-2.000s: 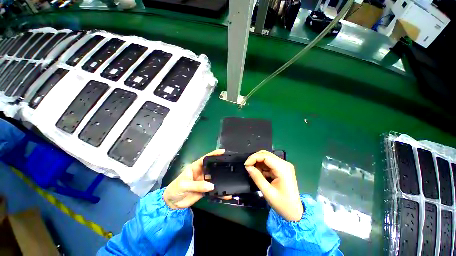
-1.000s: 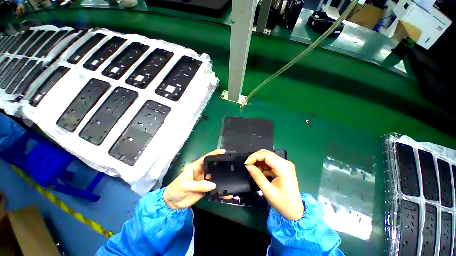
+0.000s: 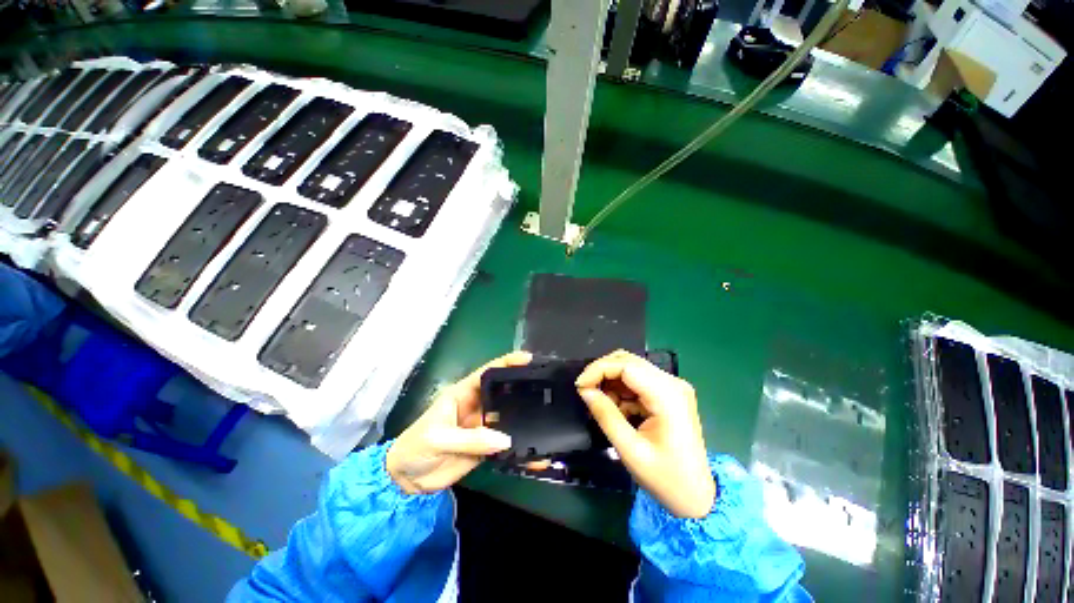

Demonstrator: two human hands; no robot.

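Note:
A black phone housing (image 3: 539,412) lies sideways above the bench. My left hand (image 3: 448,433) grips its left end, thumb on the near side and fingers at the far edge. My right hand (image 3: 648,426) is over its right part, thumb and index fingertips close together at the surface. Whether a small piece is between them is too small to tell, and this hand hides much of the right end. A matte black sheet (image 3: 585,312) lies on the bench just beyond. A dark, shiny-edged item (image 3: 559,471) shows below the housing.
A white tray (image 3: 406,277) with rows of black housings is at the left. A clear-edged tray (image 3: 926,471) of housings is at the right edge. A clear film (image 3: 819,459) lies between. A pale post (image 3: 568,130) with a thin hose (image 3: 695,144) stands behind on the green bench (image 3: 730,236).
My hands and the housing hold nearly the same pose. The whole view has shifted very slightly.

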